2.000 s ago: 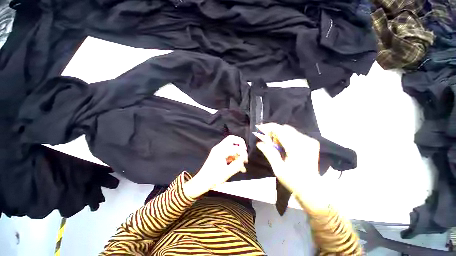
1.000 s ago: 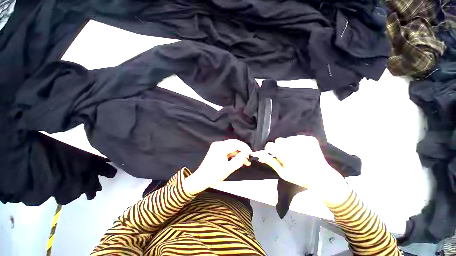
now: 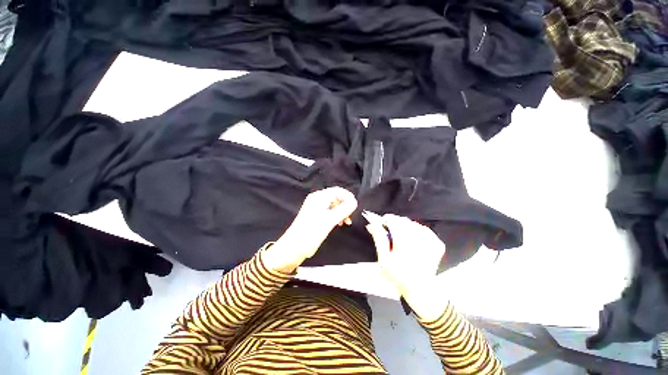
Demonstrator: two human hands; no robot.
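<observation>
Black trousers lie across the white table, with two leg shapes to the left and the top part to the right. A greyish zipper strip shows upright near the middle. My left hand has its fingertips pinched together over the cloth; whether a thread or cloth is between them is too small to tell. My right hand is shut on small thread snips, whose pale tips point towards my left fingers, a small gap apart. A pale thread lies on the folded cloth above my right hand.
A large heap of black garments lies behind the trousers and down the left side. A brown-yellow checked cloth is at the top right. Dark garments hang at the right table edge. Grey metal table legs show at the bottom right.
My hands have parted slightly, and the snip tips show again between them. My right hand has moved left and down. The cloth above it is now folded over, with a pale thread showing.
</observation>
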